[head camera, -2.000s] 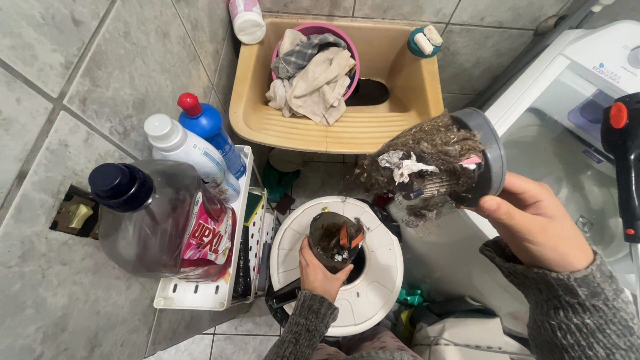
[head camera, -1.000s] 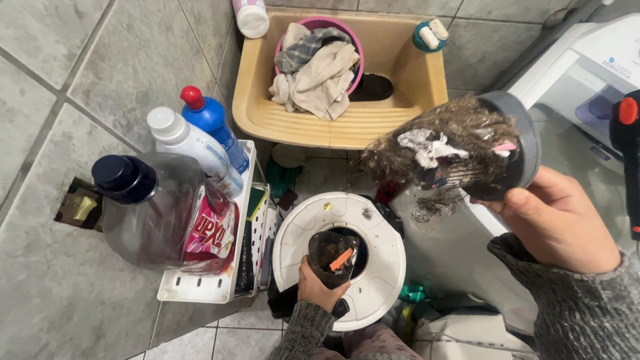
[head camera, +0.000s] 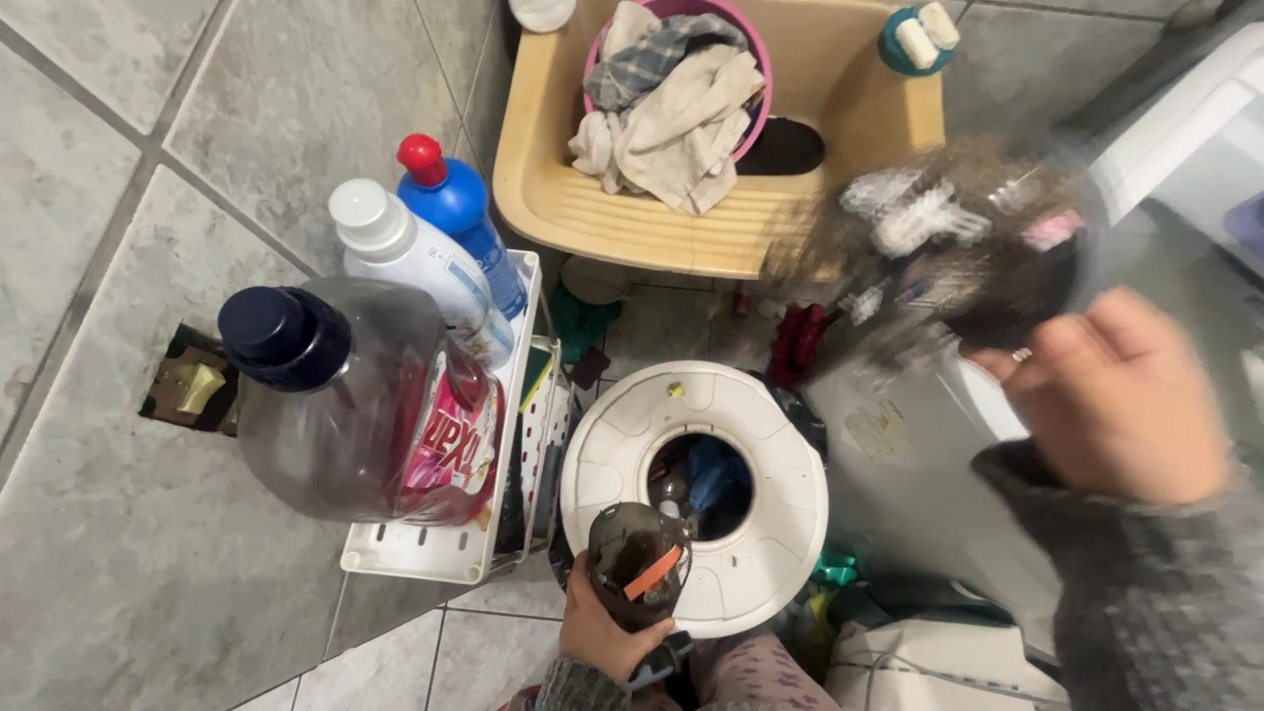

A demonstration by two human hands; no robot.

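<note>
My left hand (head camera: 612, 632) is closed around a dark translucent vacuum dust cup (head camera: 640, 565), its open top facing up, with debris and an orange strip inside. The cup is over the near left part of a white round bin lid (head camera: 780, 513), beside its central hole. My right hand (head camera: 1116, 395), blurred, grips the rim of a dark, round vacuum filter part (head camera: 1062, 247). Grey-brown lint, hair and white scraps (head camera: 918, 222) cling to that part, which is tilted sideways above the right side of the bin. Dark and blue refuse shows through the hole.
A beige laundry sink (head camera: 632, 242) holds a pink basin (head camera: 760, 59) of cloths. At left, a white shelf rack (head camera: 415, 558) carries a large detergent bottle (head camera: 336, 434), a white bottle (head camera: 415, 257) and a blue bottle (head camera: 459, 212). A washing machine (head camera: 1195, 158) stands at right.
The dust cup in my left hand has shifted left of the bin's hole, which shows more openly. The linty part in my right hand is now blurred by motion, with its debris still clinging.
</note>
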